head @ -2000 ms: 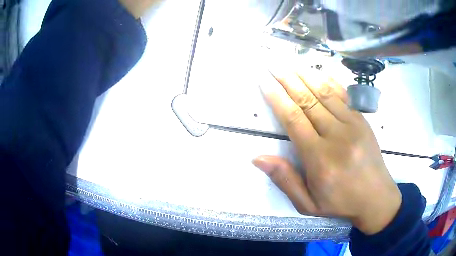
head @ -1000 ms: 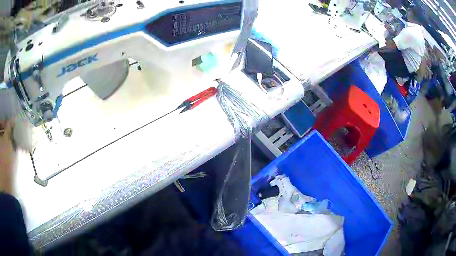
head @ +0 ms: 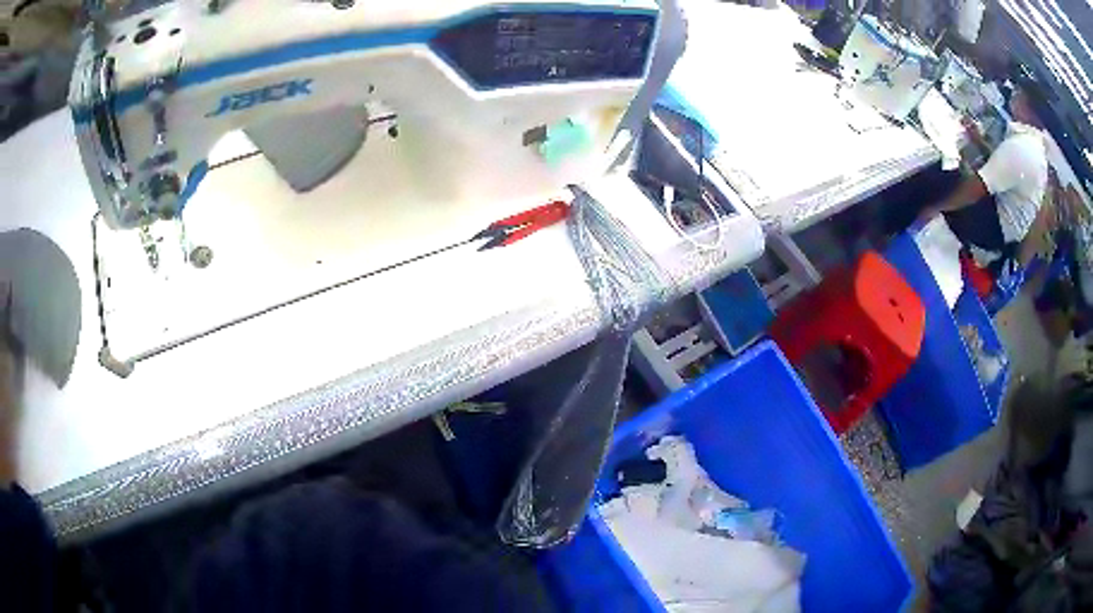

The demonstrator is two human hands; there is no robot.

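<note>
A grey rounded cloth panel lies on the white table at the left edge, partly cut off by the picture. A blurred sliver of a hand shows beside it at the very edge, above a dark sleeve. I cannot tell which of my hands it is, or whether it holds the panel; the other hand is not visible. The white sewing machine head stands behind, with its presser foot over the bed plate. No cloth shows under the foot.
Red-handled snips lie on the table. A clear plastic bag hangs over its front edge. A blue bin with pale cloth pieces stands below. A red stool is beyond it. A person in a white top is at the far right.
The view first swung right from a close look at my right hand flat on the bed, then shifted slightly. The grey panel now shows at the left edge.
</note>
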